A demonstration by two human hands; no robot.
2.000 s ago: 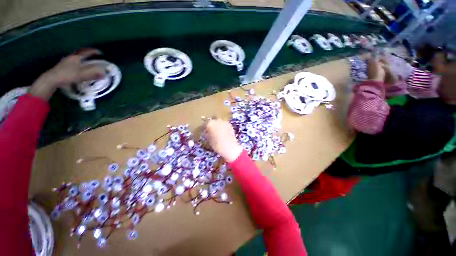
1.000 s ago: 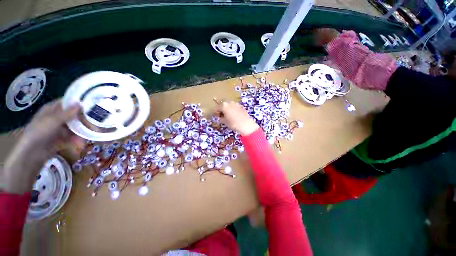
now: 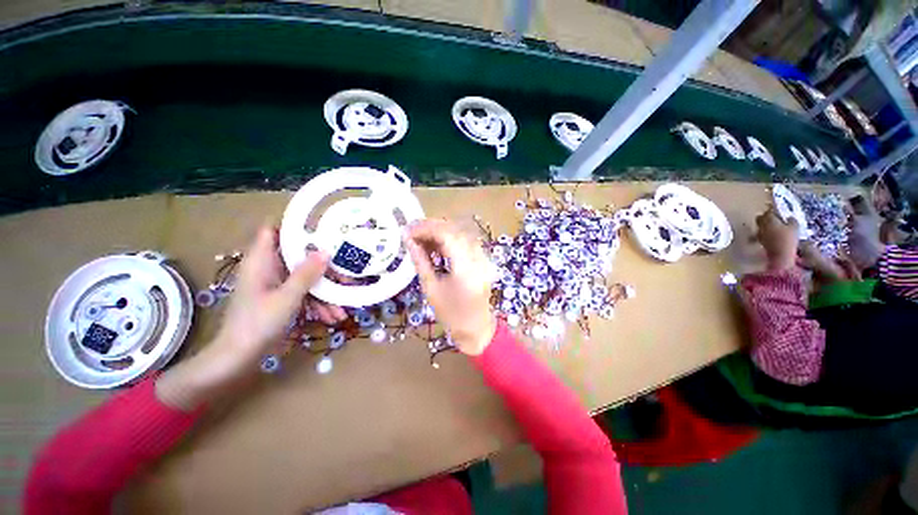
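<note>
My left hand (image 3: 264, 307) holds a round white housing (image 3: 347, 206) by its lower left, with the thumb on its face. A small black module (image 3: 351, 258) with pale marks sits near the housing's middle. The housing is tilted towards me above the pile. My right hand (image 3: 453, 277) is at the housing's right rim with thumb and fingertips pinched together. What the fingertips hold is too small and blurred to tell. The pile of wired discs (image 3: 554, 267) lies under and to the right of my hands, partly hidden by them.
Stacked housings (image 3: 161, 342) lie at the left and others (image 3: 679, 221) right of the pile. A green conveyor (image 3: 242, 131) carries spaced housings behind the bench. A grey post (image 3: 654, 96) crosses the view. Another person's hands (image 3: 780, 241) work at the right with a housing.
My left hand has brought the housing right, in front of me. My right hand has moved from the pile to its rim. The other person's arm has drawn back from the belt.
</note>
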